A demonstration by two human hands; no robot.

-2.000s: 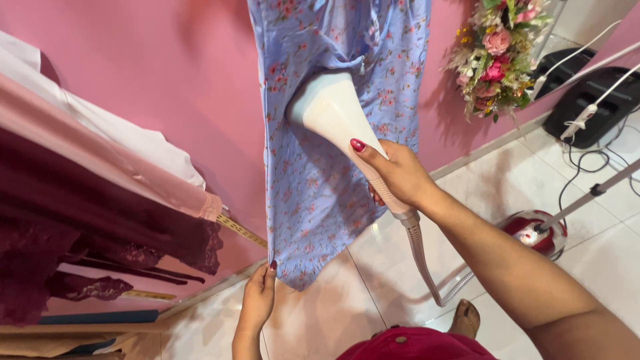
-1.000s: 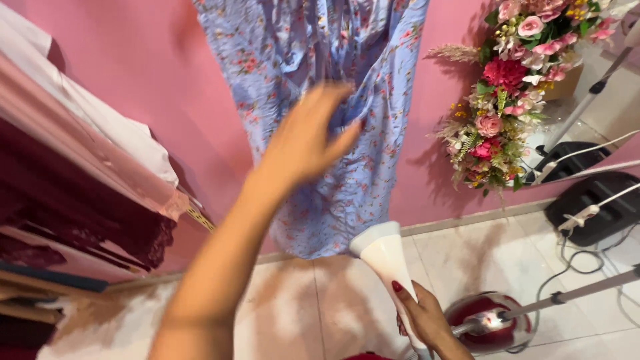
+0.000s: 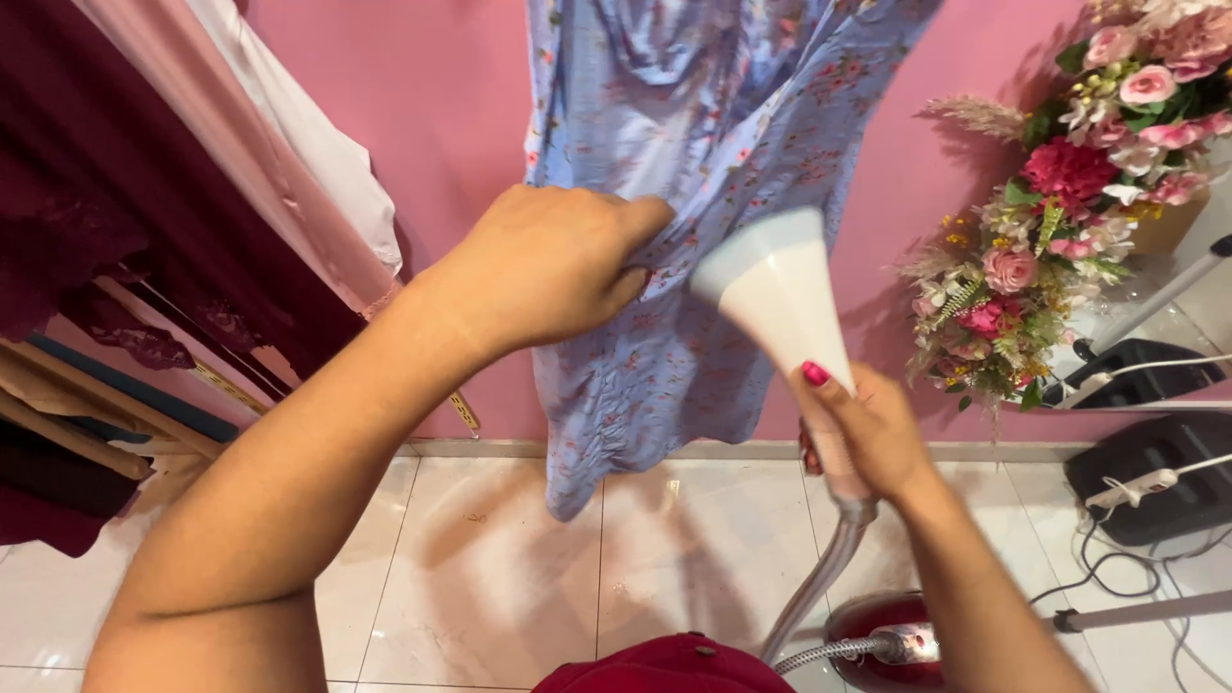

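Note:
A light blue floral garment [image 3: 674, 385] hangs before the pink wall. My left hand [image 3: 568, 260] pinches its fabric near the middle, thumb and index finger closing on a fold. My right hand [image 3: 861, 433] grips the handle of a white garment steamer head [image 3: 784, 289]. The head's wide, pale end is against or very near the right part of the garment; contact cannot be told. A ribbed hose [image 3: 818, 587] runs down from the handle toward the red steamer base [image 3: 885, 616] on the floor.
Maroon, pink and white garments [image 3: 202, 144] hang at the left. Artificial flowers [image 3: 1068, 173] border a mirror at the right. A black speaker-like case [image 3: 1145, 481], a power strip [image 3: 1131, 489], cables and a metal pole [image 3: 1155, 611] are at the lower right, above tiled floor [image 3: 500, 558].
The steamer head has risen from the garment's lower edge to its right side. My left hand, blurred over the garment a second ago, now pinches its fabric.

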